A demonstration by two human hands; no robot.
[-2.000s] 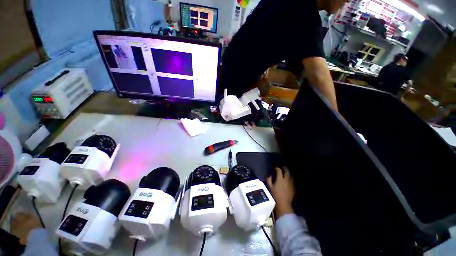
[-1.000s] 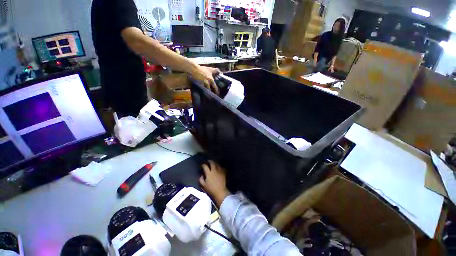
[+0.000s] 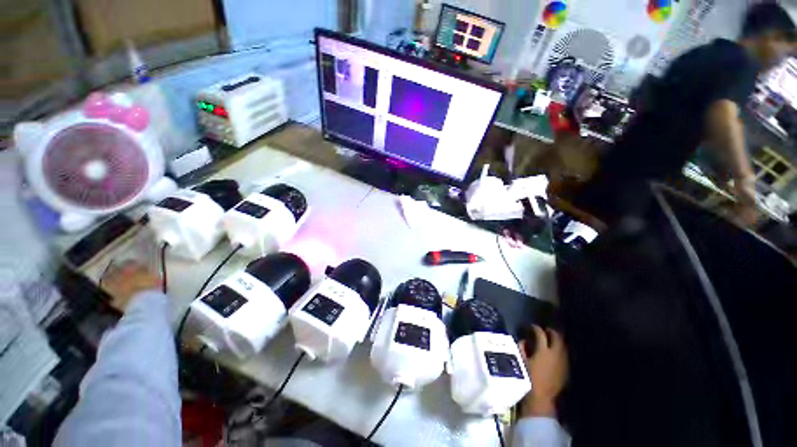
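Observation:
Several white dome cameras with black heads and black label panels stand along the bench's front edge, one of them (image 3: 408,345) near the middle and another (image 3: 489,371) at the right end. Their black leads hang over the edge. My left hand (image 3: 131,279) is at the bench's left edge beside the leftmost camera's lead; it is blurred, and any object in it is hidden. My right hand (image 3: 546,362) lies at the black mouse pad (image 3: 511,306), right of the last camera; what is under its palm cannot be seen.
A monitor (image 3: 406,105) with four panes stands behind the cameras. A red and black knife (image 3: 452,257) lies before it. A power supply (image 3: 242,111) and a cat-shaped fan (image 3: 94,166) are at the left. A tall black bin (image 3: 699,288) borders the right side, with a person (image 3: 690,113) behind it.
The view swung right, then back left. The other person's hand held a camera at the bin's rim one second ago; now no camera shows in it. My left hand is back in view.

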